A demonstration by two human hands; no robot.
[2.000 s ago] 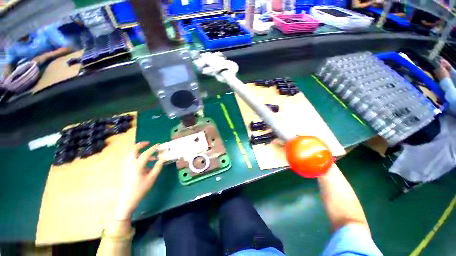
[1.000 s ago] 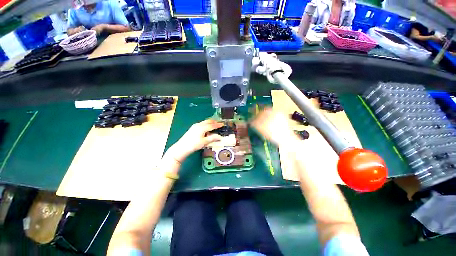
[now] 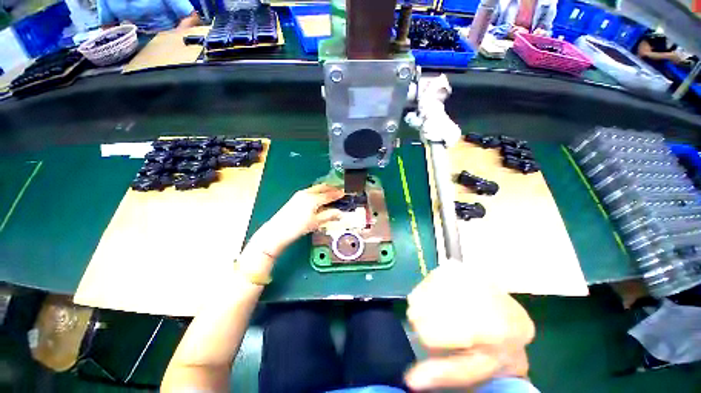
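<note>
A black plastic part (image 3: 350,202) lies on the pale fixture (image 3: 346,222) under the ram (image 3: 355,181) of the green bench press. My left hand (image 3: 306,209) holds the part there with its fingertips. My right hand (image 3: 469,326) is closed around the end of the press lever (image 3: 444,199), which points down towards me. The lever's red ball knob is hidden by the hand. A white ring (image 3: 347,245) sits at the front of the fixture, on the green press base (image 3: 353,265).
The left cardboard sheet (image 3: 173,253) bears rows of black parts (image 3: 198,161) at its far end. The right cardboard sheet (image 3: 530,246) bears more parts (image 3: 476,183). Clear trays (image 3: 642,199) stand at right. Beyond the dark conveyor (image 3: 230,100) are bins and people.
My right hand has moved from beside the fixture to the lever's end and closed on it. The lever has swung down and towards me. My left hand stays at the part on the fixture.
</note>
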